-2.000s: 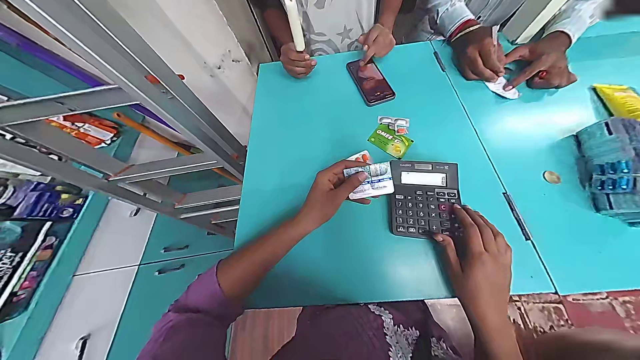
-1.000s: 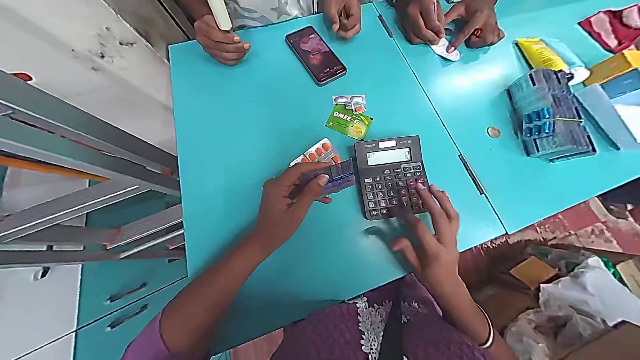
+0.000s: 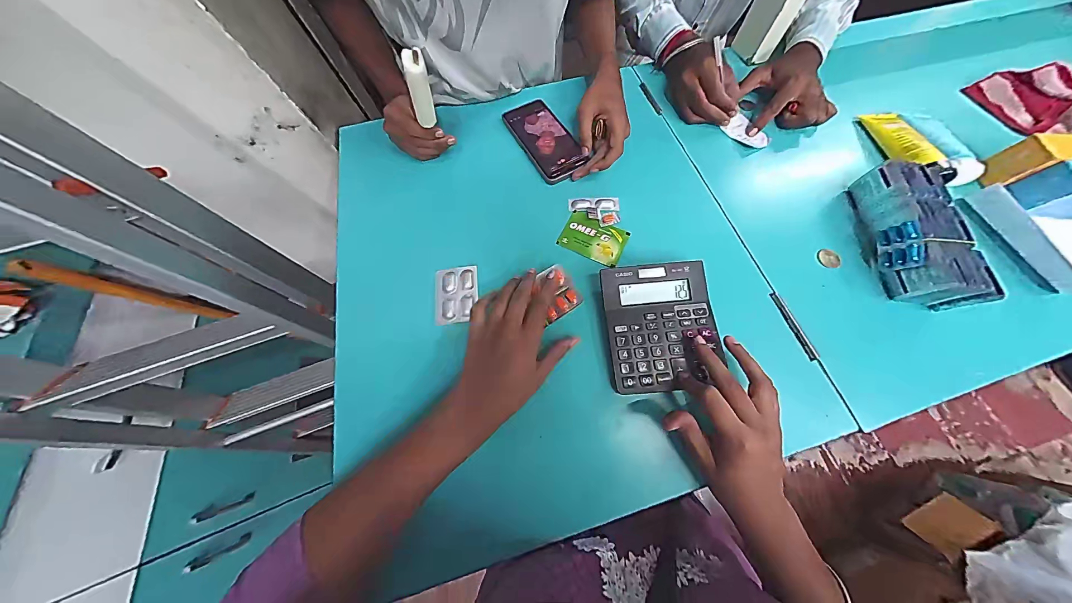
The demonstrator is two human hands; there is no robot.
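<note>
My left hand lies palm down on the turquoise tabletop, its fingertips on a blister pack of orange capsules that they partly cover. Left of those fingers lies a silver blister strip. My right hand is over the lower right of a black Casio calculator, fingers apart, with fingertips at its keys. Beyond the calculator lie a green sachet and a small cut blister strip, which overlap.
Opposite, one person's hand holds a pale cylindrical object; the other touches a smartphone. Another person's hands hold a pen and small white paper. Banded blister packs, a coin and a yellow tube lie right. A metal ladder stands left.
My left hand has let go of the silver-and-blue strip it held and now rests on the orange-capsule pack. My right hand remains at the calculator. The person opposite now touches the phone's right side.
</note>
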